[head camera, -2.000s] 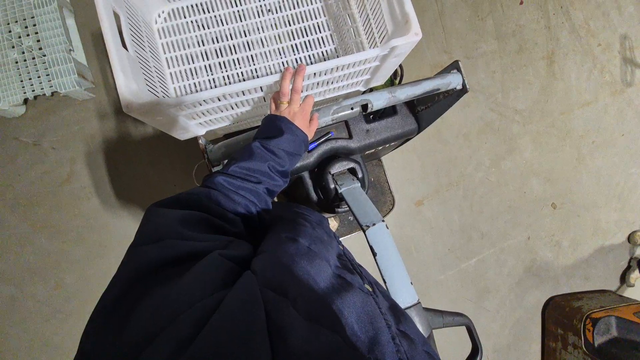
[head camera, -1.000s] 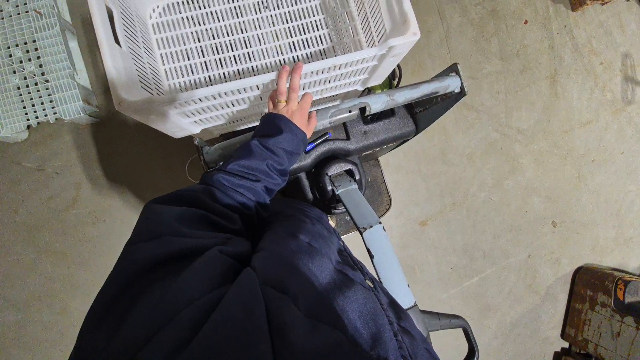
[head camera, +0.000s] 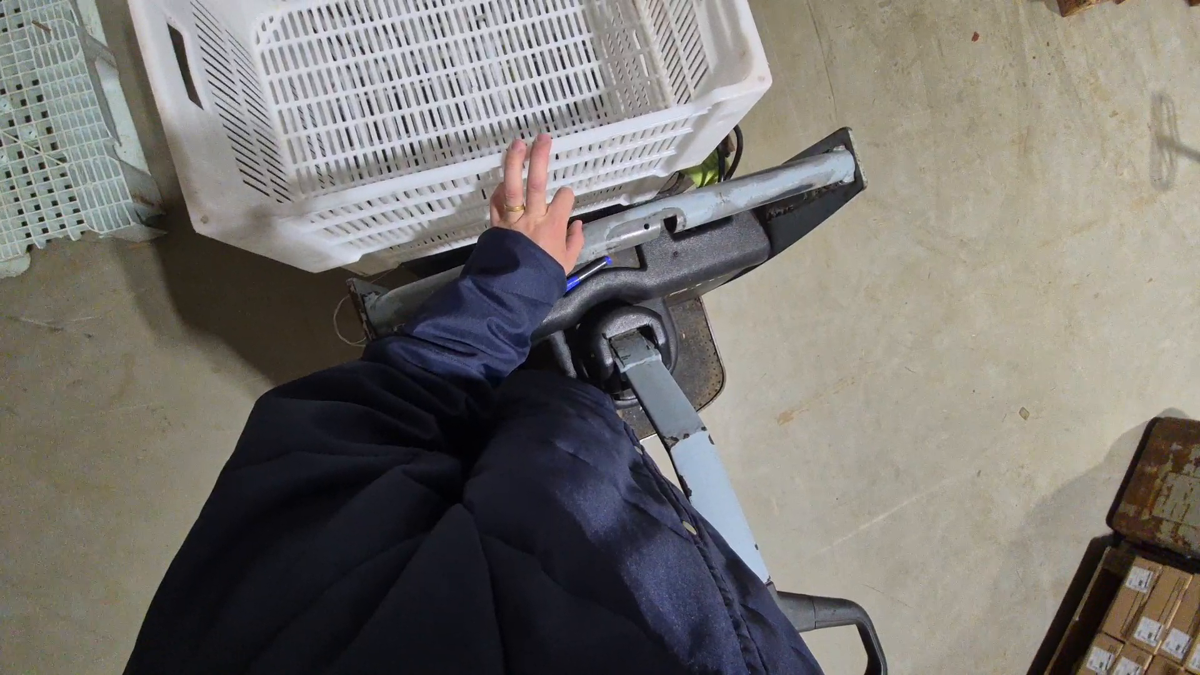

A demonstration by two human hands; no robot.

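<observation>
My left hand [head camera: 539, 211] lies palm down, with its fingers extended over the near rim of a white slatted plastic crate [head camera: 441, 169]. A ring is on one finger. Just below the hand is a black plastic housing [head camera: 698, 258] with a worn grey metal bar [head camera: 750, 192] across it, seemingly part of a wheeled lifting truck. A blue pen [head camera: 589, 273] lies on the housing by my wrist. From the pivot, a grey steering arm [head camera: 708, 478] runs down to a black loop handle [head camera: 844, 614], partly hidden by my dark blue jacket. My right hand is not in view.
A pale green plastic grid pallet [head camera: 56, 141] stands on the concrete floor at upper left. At lower right are a rusty metal part [head camera: 1162, 487] and small cardboard boxes [head camera: 1148, 605] bearing labels. A brown object's edge shows at top right.
My left hand stays at the crate's rim. The rusty part at lower right now appears higher in view, and cardboard boxes have come into sight below it.
</observation>
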